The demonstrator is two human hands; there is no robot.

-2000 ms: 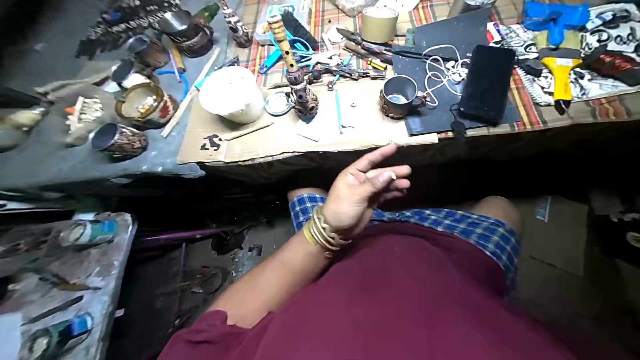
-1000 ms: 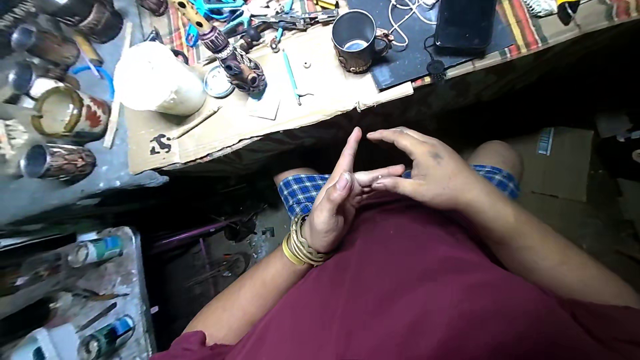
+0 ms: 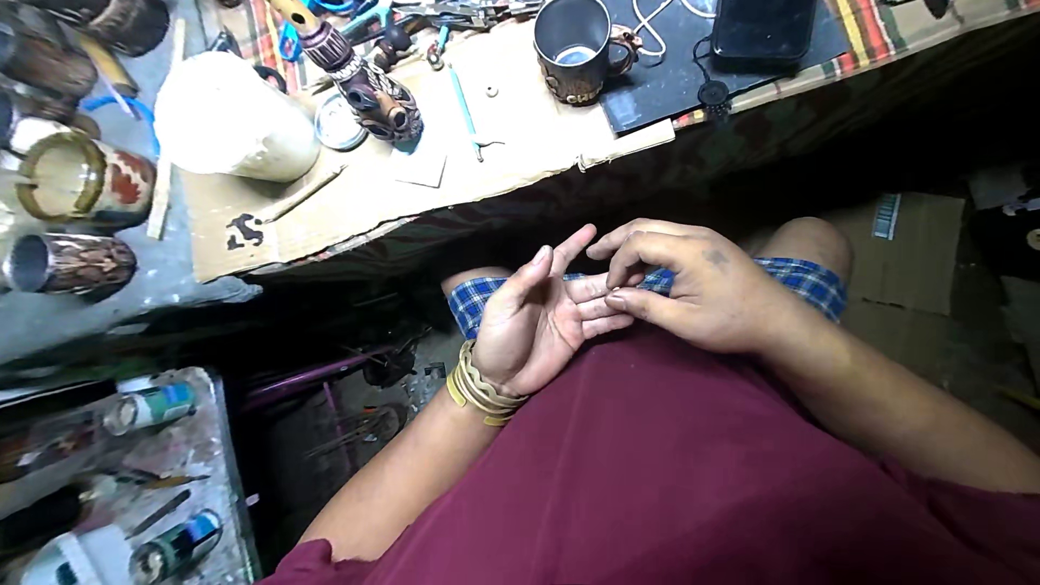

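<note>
My left hand [image 3: 540,325], with brass-coloured bangles [image 3: 479,390] at the wrist, is palm up above my lap. My right hand [image 3: 691,284] meets its fingers, thumb and fingertips bent together. Something small and pale may lie between the fingertips, but it is too small to name. On the cardboard [image 3: 520,138] ahead stand a dark mug with raised decoration [image 3: 573,53] and a carved dark figure-like piece [image 3: 370,89]. Between them lie a light blue thin tool with a wire tip [image 3: 465,110] and a small pale ring [image 3: 491,91].
A white tub [image 3: 231,118] and a wooden stick [image 3: 305,193] are on the left. Further left are carved cups [image 3: 73,262]. A black phone [image 3: 764,32] lies on a dark sheet [image 3: 650,97]. At lower left, a paint-stained tray [image 3: 231,479] holds jars. The table edge runs beyond my hands.
Two seconds ago only my left hand was in view; my right hand has since come in from the right and met its fingers. My left palm has opened upward. The view has shifted closer.
</note>
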